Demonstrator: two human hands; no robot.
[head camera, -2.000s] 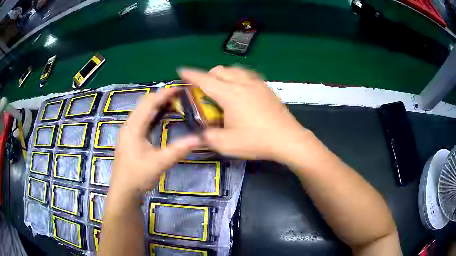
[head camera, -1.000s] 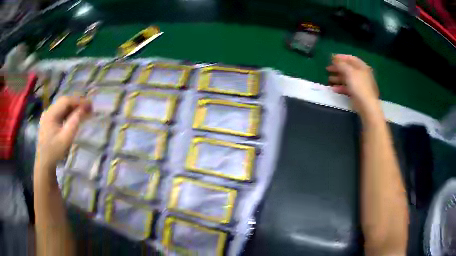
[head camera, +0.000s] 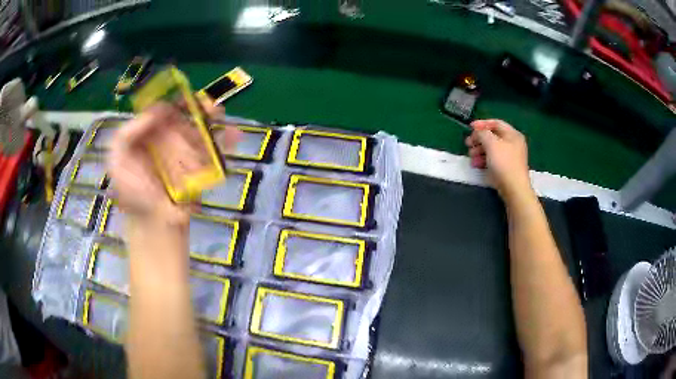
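Observation:
My left hand (head camera: 148, 159) holds a yellow-edged open front frame (head camera: 181, 141), tilted and slightly blurred, above the left part of the frame tray. The translucent frame tray (head camera: 387, 174) holds rows of yellow-and-black front frames (head camera: 327, 150). My right hand (head camera: 500, 152) is over the near edge of the green belt, its fingertips at the lower corner of a dark device body (head camera: 461, 102). The device has a grey face and a small yellow-red spot on top. Whether the fingers grip it is hard to see.
The green conveyor belt (head camera: 356, 89) carries a yellow-edged unit (head camera: 226, 85), smaller units at left and a dark block (head camera: 522, 72). A long black slab (head camera: 587, 244) and a white fan (head camera: 630, 314) are at right. A grey post (head camera: 652, 174) stands by the belt's white edge.
The units held between both hands earlier are gone from them. My left hand has lifted a frame from the tray's left side. My right hand has moved to the dark device on the belt.

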